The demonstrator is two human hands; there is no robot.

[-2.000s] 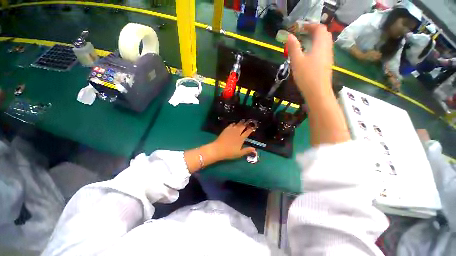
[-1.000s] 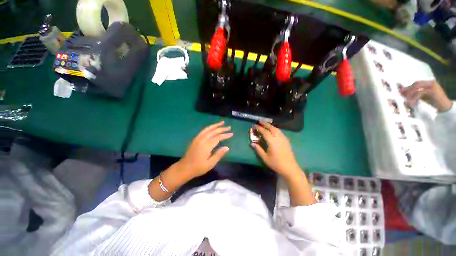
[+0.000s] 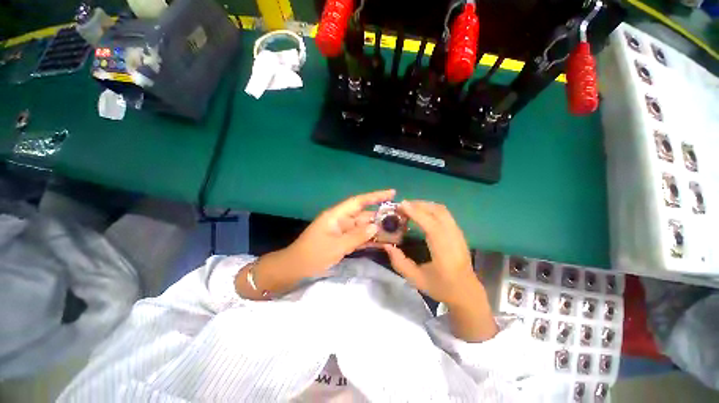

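A small squarish metallic watch-like unit point(image 3: 390, 223) with a dark round centre is held between my two hands in front of the bench's near edge. My left hand point(image 3: 327, 240) grips its left side with the fingertips. My right hand point(image 3: 439, 250) holds its right side with the fingertips. The black pressing fixture point(image 3: 410, 149) stands on the bench beyond my hands, its pale label strip facing me. Its three toggle clamps with red grips point(image 3: 462, 43) show above the nests, and no hand touches them.
A stacked foam block point(image 3: 631, 157) with several units is on the bench at right. The lower parts tray point(image 3: 552, 303) holds rows of units below the bench edge. At left are the grey tape dispenser point(image 3: 177, 59), a crumpled wipe point(image 3: 273, 72) with a white ring, and a clear strip point(image 3: 41, 143).
My hands left the fixture and came together around the unit, which lay on the mat and is now lifted toward me. All three clamp grips hang down; a neighbour's hand has left the foam block.
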